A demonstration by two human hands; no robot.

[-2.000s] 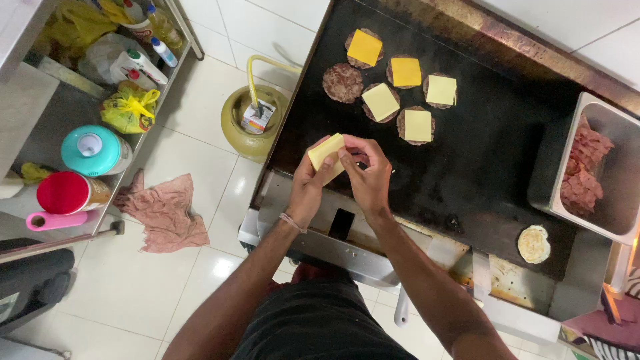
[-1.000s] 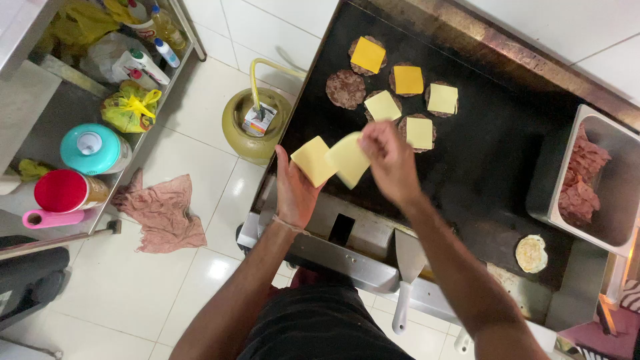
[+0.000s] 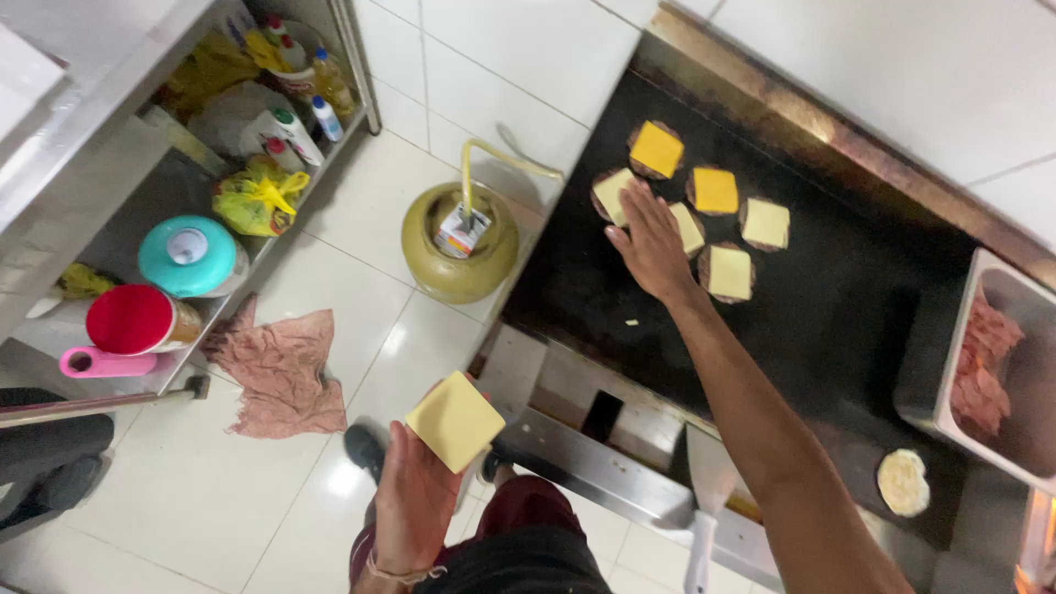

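My left hand (image 3: pixel 419 491) holds pale cheese slices (image 3: pixel 456 421), perhaps a stack, in front of the griddle's near left corner. Over the black griddle (image 3: pixel 577 289), my right hand (image 3: pixel 652 235) touches a pale cheese slice (image 3: pixel 610 196) on the leftmost burger patty (image 3: pixel 600 183); whether the fingers still grip it cannot be told. Several other patties carry cheese: orange slices (image 3: pixel 656 148) on two, pale slices (image 3: pixel 766 223) on the others, one partly hidden by my right hand. A round cooked egg (image 3: pixel 903 483) lies near the griddle's front right.
A metal pan (image 3: pixel 949 363) of pinkish meat stands on the griddle's right side. A spatula (image 3: pixel 701 528) rests across the front edge. Left of the griddle is a yellow-green gas cylinder (image 3: pixel 445 276). A pink cloth (image 3: pixel 289 371) lies on the floor beside a loaded metal shelf (image 3: pixel 268 260).
My right hand has moved from beside my left hand to the leftmost patty, which was bare and now bears a pale slice. My left hand has moved down, still holding cheese.
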